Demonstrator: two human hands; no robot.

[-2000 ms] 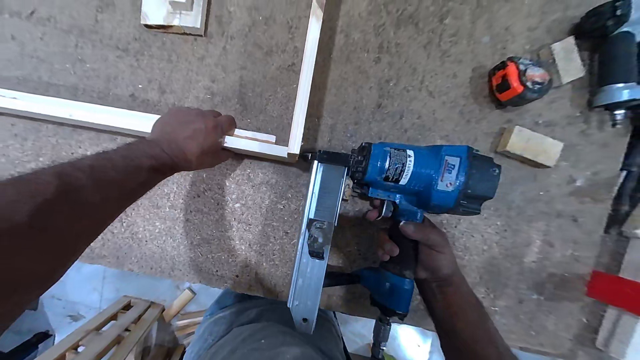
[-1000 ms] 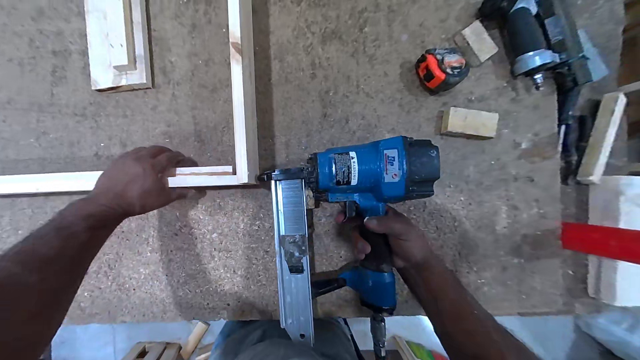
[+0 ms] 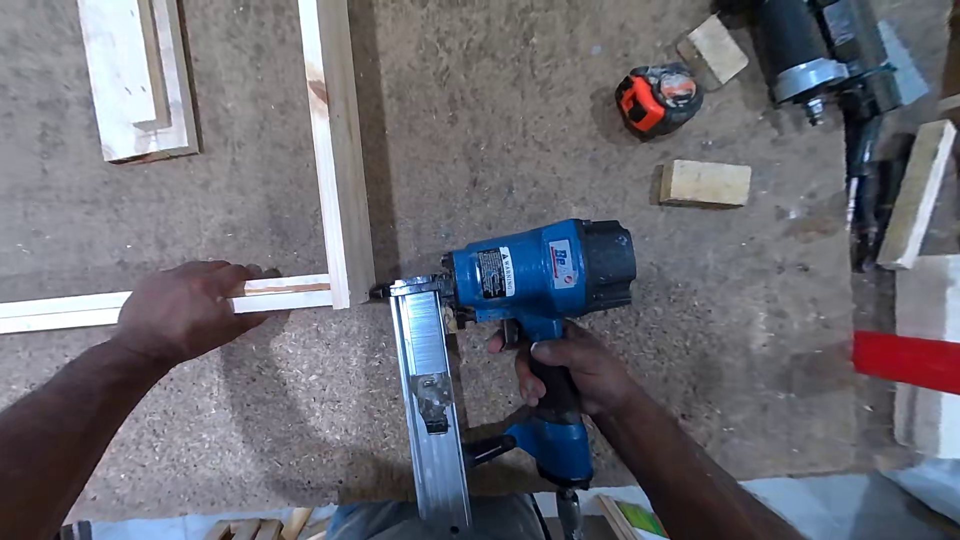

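Observation:
My left hand (image 3: pixel 184 309) grips a wooden strip (image 3: pixel 64 311) that lies across the board, close to where it meets an upright wooden strip (image 3: pixel 334 150) at a corner. My right hand (image 3: pixel 574 367) is closed round the black grip of a blue pneumatic nailer (image 3: pixel 525 266), one finger near its trigger. The nailer lies sideways, its nose at the outer face of the corner; whether it touches cannot be told. Its silver magazine (image 3: pixel 431 405) points toward my lap, and an air fitting (image 3: pixel 568 510) hangs from the handle's end.
A black and orange tape measure (image 3: pixel 660 101) and wooden blocks (image 3: pixel 706 184) lie at the upper right of the particleboard top (image 3: pixel 480 150). Beyond them are another air tool (image 3: pixel 799 49) and a red strip (image 3: pixel 904 361). Stacked boards (image 3: pixel 139 82) lie upper left.
The view has shifted and turned. Both hands keep their grips on the strip and the nailer. The nailer's nose stays near the corner.

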